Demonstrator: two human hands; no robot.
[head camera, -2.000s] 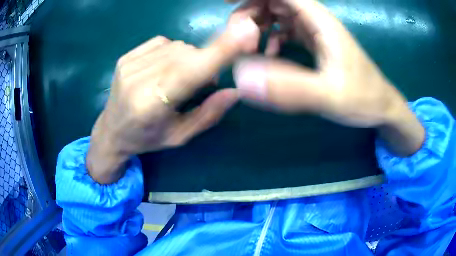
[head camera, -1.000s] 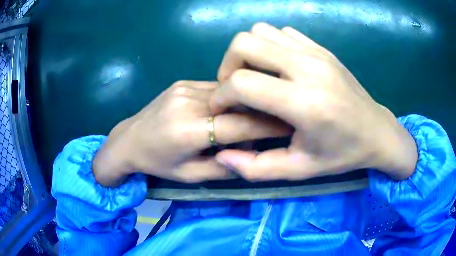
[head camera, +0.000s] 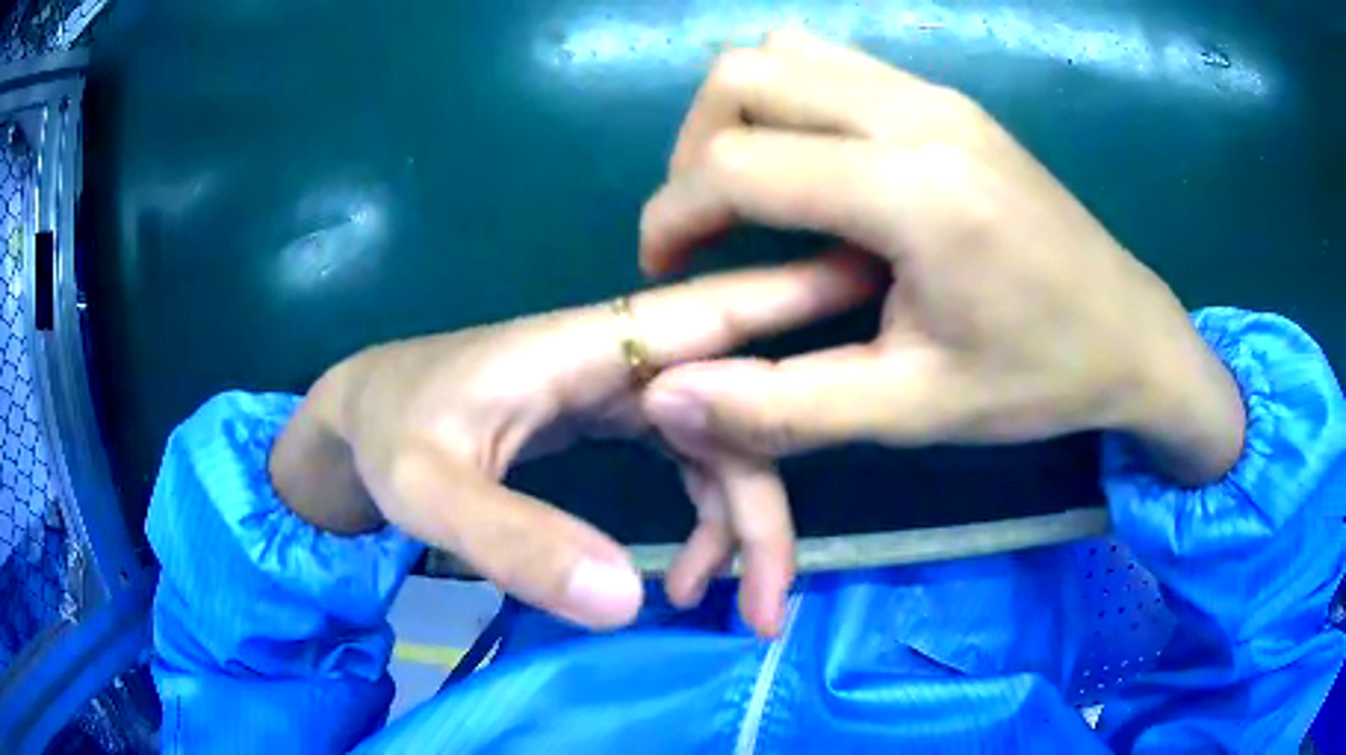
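Note:
My left hand (head camera: 517, 398) is over the green surface near its front edge, with a thin gold ring (head camera: 633, 351) on one finger. Its index finger points right into my right hand, the thumb is spread apart, and other fingers curl down over the edge strip. My right hand (head camera: 974, 280) is curved around the ringed finger, its thumb beside the ring and its other fingers bent above. No work part shows in either hand.
The glossy green surface (head camera: 443, 177) fills the area behind the hands. A pale edge strip (head camera: 945, 543) runs along its front, close to the blue smock (head camera: 591, 686). A metal frame (head camera: 67, 325) with mesh panel stands at the left.
The hands were blurred and higher, then overlapped near the front edge. Now my left thumb and lower fingers have spread apart and down, and my right hand has shifted up slightly.

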